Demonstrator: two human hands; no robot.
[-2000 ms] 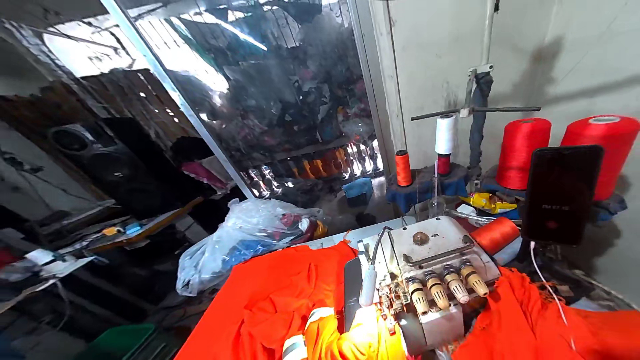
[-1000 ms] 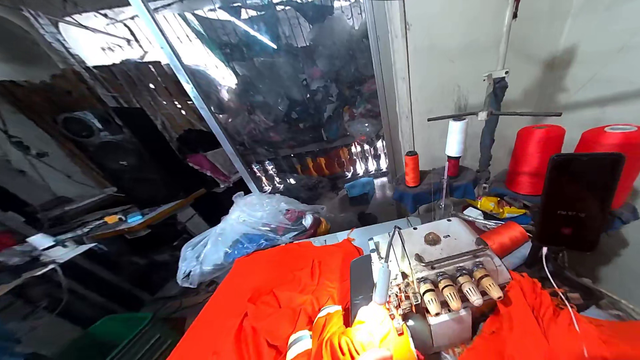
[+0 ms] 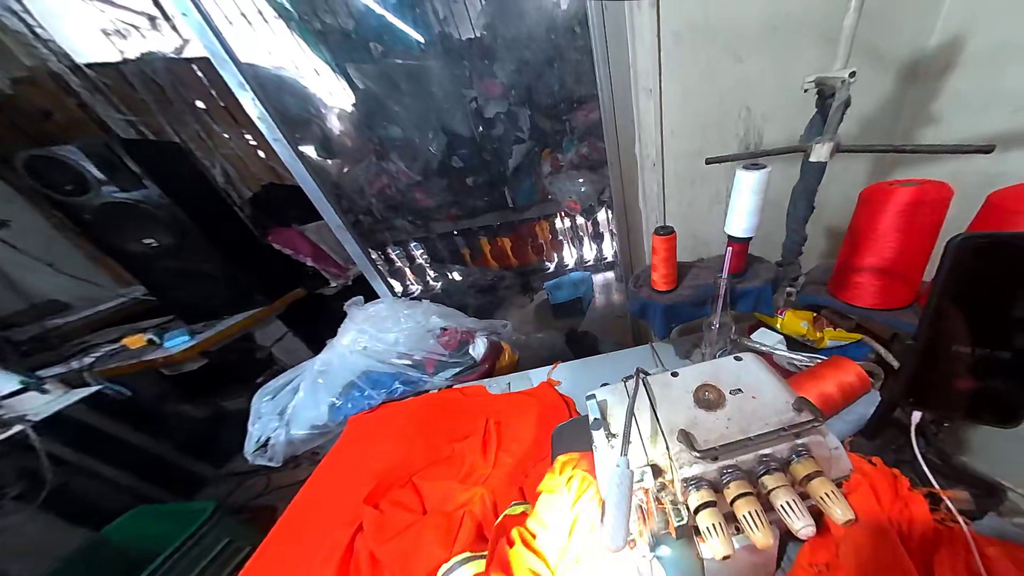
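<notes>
An overlock sewing machine (image 3: 720, 408) stands at the lower right, its several tension dials (image 3: 752, 504) facing me. Bright orange fabric (image 3: 448, 464) covers the surface to its left, with a striped part (image 3: 468, 560) near the bottom edge. Strong light falls on the cloth beside the needle area. More orange fabric (image 3: 896, 520) is bunched right of the machine. An orange thread cone (image 3: 832, 384) lies against the machine's back right. Neither of my hands can be made out in the view.
A clear plastic bag of cloth (image 3: 376, 360) sits behind the orange fabric. Thread cones (image 3: 892, 244) stand at the back right, near a phone (image 3: 972, 328) with a white cable (image 3: 936, 472). A green container (image 3: 136, 536) is low at the left, a speaker (image 3: 120, 208) above.
The view has shifted slightly, and the phone and the large red cones now sit nearer the right edge. Nothing else has plainly changed.
</notes>
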